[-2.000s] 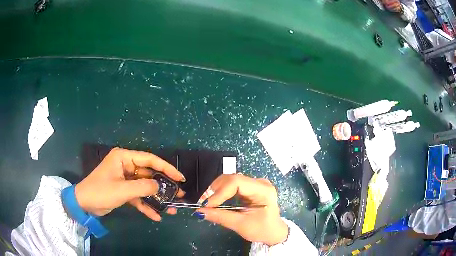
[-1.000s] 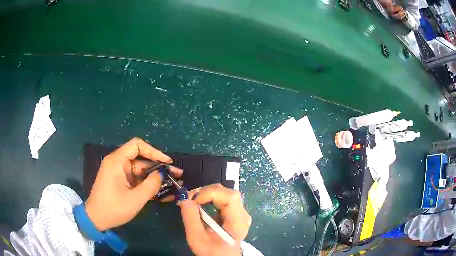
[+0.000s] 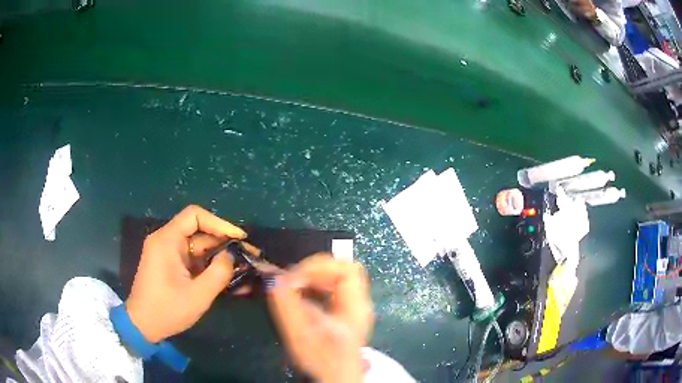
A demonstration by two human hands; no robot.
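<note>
My left hand point(image 3: 179, 277), with a blue wrist band, holds a small black housing point(image 3: 233, 258) between thumb and fingers, tilted above the black strip point(image 3: 299, 241). My right hand point(image 3: 321, 310) is blurred by motion; its fingers pinch thin metal tweezers point(image 3: 258, 263), whose tip reaches to the housing. The fingers hide most of the housing, so whether the tip touches it cannot be told. A small white patch point(image 3: 342, 249) lies at the right end of the strip.
White sheets point(image 3: 434, 215) and a dispensing syringe point(image 3: 474, 278) lie right of my hands. Further right are the black controller point(image 3: 529, 258), a round container point(image 3: 510, 201) and spare syringes point(image 3: 557, 170). A paper scrap point(image 3: 58, 193) lies far left. The green conveyor point(image 3: 299, 52) runs behind.
Since the first frame, the tweezers have swung from nearly level to slanting, and my right hand has moved left. The housing has tilted in my left hand. Parts on the conveyor have shifted.
</note>
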